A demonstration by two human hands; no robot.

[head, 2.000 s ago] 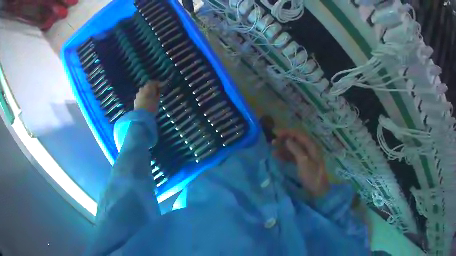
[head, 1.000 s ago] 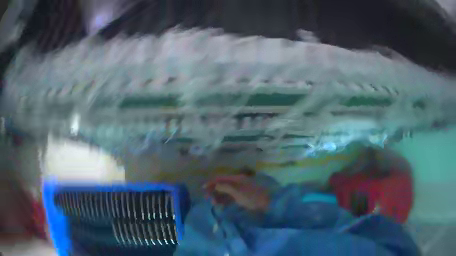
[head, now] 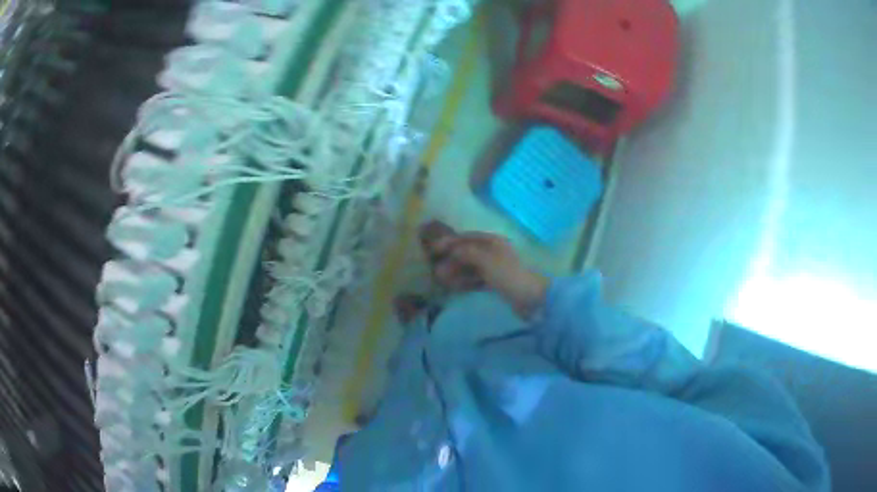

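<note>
My right hand (head: pixel 484 266) is in front of my smock, over the floor beside the rack. Its fingers are loosely bent and somewhat apart, and no phone shows in it. My left hand is out of the picture. The rack (head: pixel 223 288) runs along the left, with green stripes, rows of white blocks (head: pixel 144 288) and bundles of thin white cables (head: pixel 236 144). Only a small blue corner of the tray (head: pixel 333 478) shows at the bottom edge; its slots and phones are hidden.
A red stool (head: pixel 625 58) stands on the floor at the upper right, with a light-blue stool (head: pixel 546 184) just below it. A yellow line (head: pixel 385 288) runs along the floor beside the rack. Long black ribs (head: pixel 48 240) fill the far left. A pale surface (head: pixel 692 192) lies at the right.
The view has swung right, away from the tray, which has nearly left the picture. My left hand, in the tray two seconds ago, is out of view. The stools now show clearly.
</note>
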